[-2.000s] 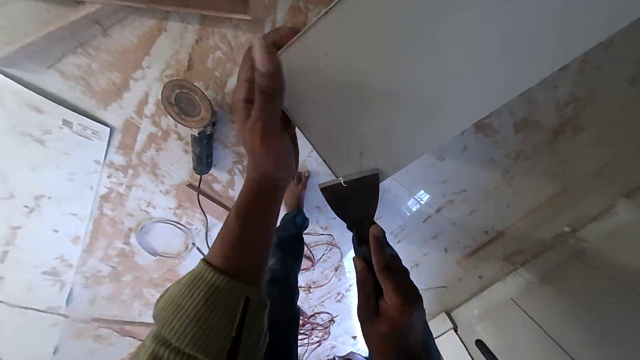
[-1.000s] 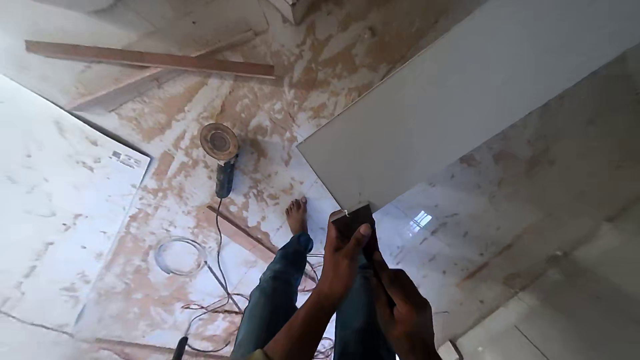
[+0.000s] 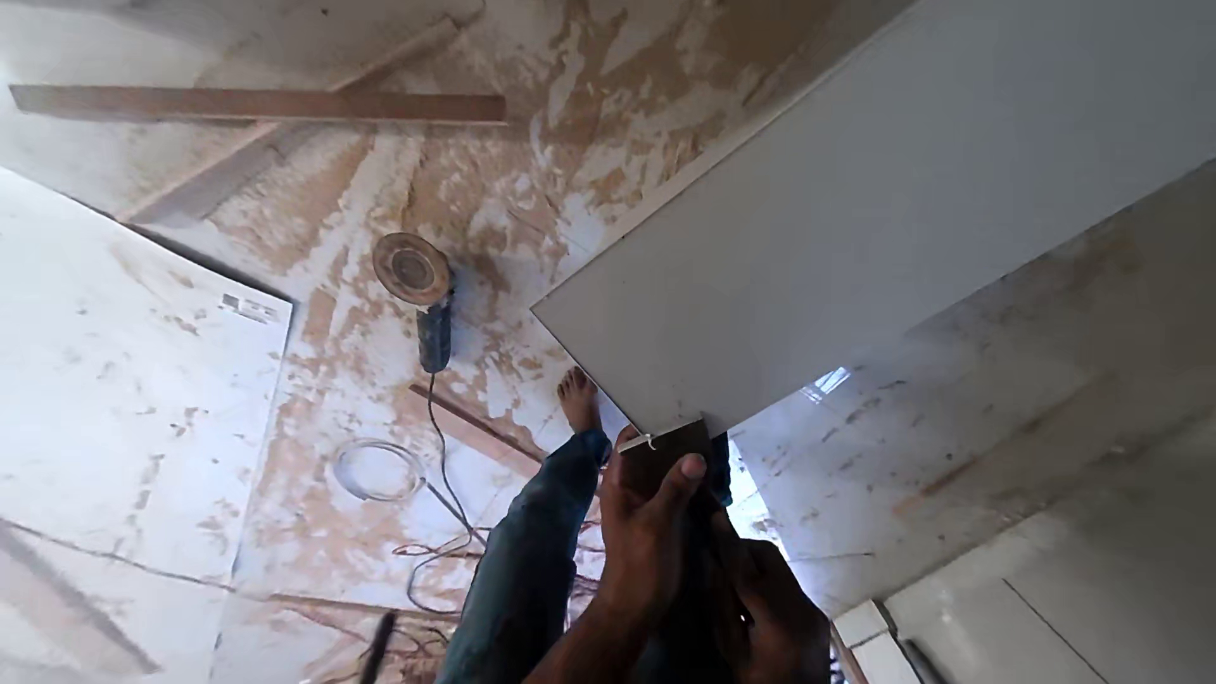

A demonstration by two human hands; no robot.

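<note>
My left hand [image 3: 646, 532] grips the blade of a wide putty knife [image 3: 665, 454], with the thumb on its face. My right hand [image 3: 774, 608] is closed around the handle, which is mostly hidden in shadow. The blade's edge lies against the near corner of a large light grey panel [image 3: 855, 218], and a small pale strand shows at that edge. The panel runs from this corner to the upper right.
An angle grinder [image 3: 414, 271] with a cord lies on the stained floor. About it are a wooden batten [image 3: 256, 103], a coil of pale cable [image 3: 344, 475], tangled red wires and a white sheet [image 3: 123, 380] at left. My bare foot [image 3: 578, 399] is beside the panel's edge.
Two seconds ago my left hand was raised at the panel's edge; it has since come down and taken hold of the knife blade. My right hand has kept the handle. The view has shifted.
</note>
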